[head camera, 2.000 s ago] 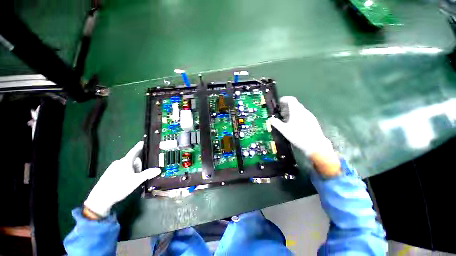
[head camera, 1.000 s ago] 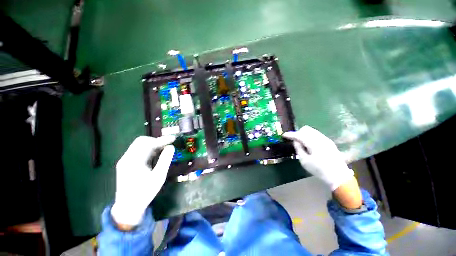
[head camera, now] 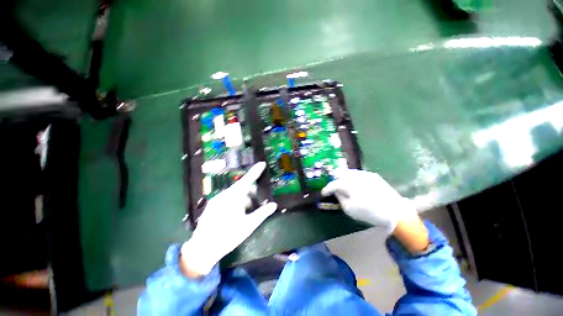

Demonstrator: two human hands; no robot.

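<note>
The black carrier (head camera: 192,148) lies flat on the green table in front of me, with a green circuit board (head camera: 318,142) in it. Two black hold-down bars (head camera: 258,139) run across the board from far edge to near edge. My left hand (head camera: 231,219), in a white glove, is at the near edge by the wider bar, thumb and index finger apart on either side of its near end. My right hand (head camera: 369,196), also gloved, has its fingertips at the carrier's near right edge by a clip; its grip is unclear. Blue and silver clips (head camera: 228,83) stick out at the far edge.
The green table (head camera: 395,99) reaches beyond the carrier. A loose black strip (head camera: 121,160) lies on it at the left. A black metal frame (head camera: 46,71) stands at the upper left. Part of a dark object with green shows at the top right. Black crates (head camera: 506,228) stand at the right.
My left hand has moved right, from the near left corner to the wider bar's near end. My right hand has moved from the right side to the near edge. The bars remain across the board.
</note>
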